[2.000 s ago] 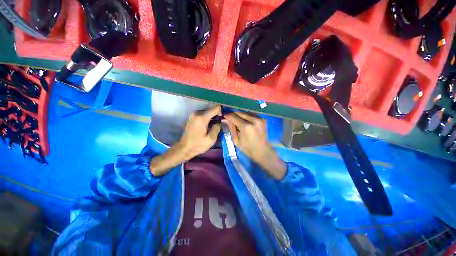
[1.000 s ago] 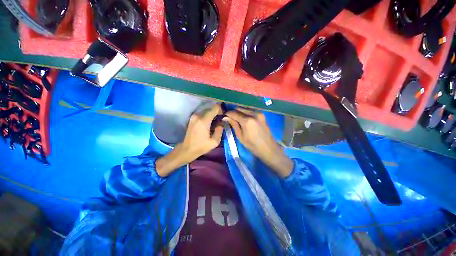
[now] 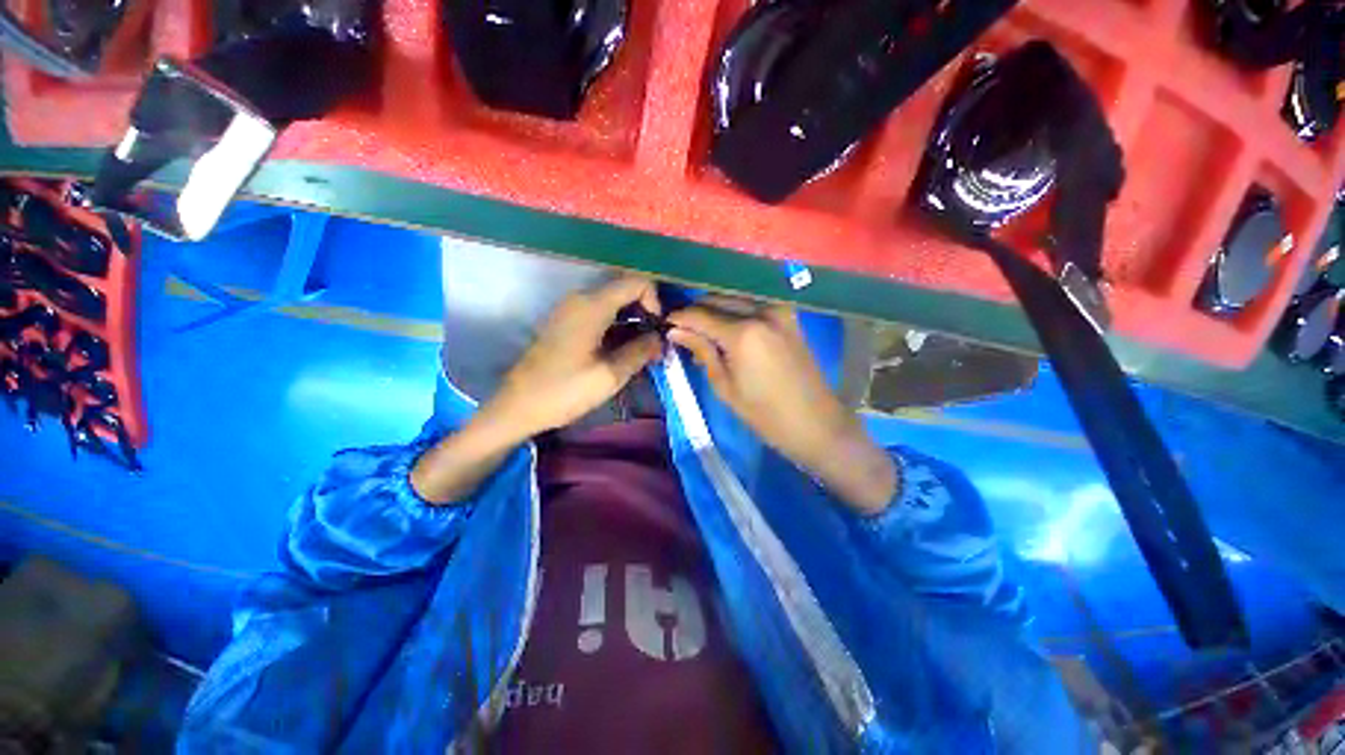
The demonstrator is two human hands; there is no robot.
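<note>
My left hand [image 3: 578, 357] and my right hand [image 3: 763, 372] meet just below the bench edge, over my lap. My left fingers curl around a small dark, glossy watch part [image 3: 631, 325]. My right fingertips pinch at its right end. The fingers hide most of it, so I cannot tell whether it is a watch head, a strap or both.
A green bench edge [image 3: 516, 241] crosses above my hands. On it, an orange-red foam tray [image 3: 620, 174] holds black strapped watches. One black strap [image 3: 1128, 443] hangs over the edge at right. A silver-framed piece [image 3: 229, 177] overhangs at left. A brown box [image 3: 951, 372] is below.
The view has shifted, so the tray's near row sits higher. My left wrist has moved left and my right wrist right. More of the dark part shows between the fingers, which stay together.
</note>
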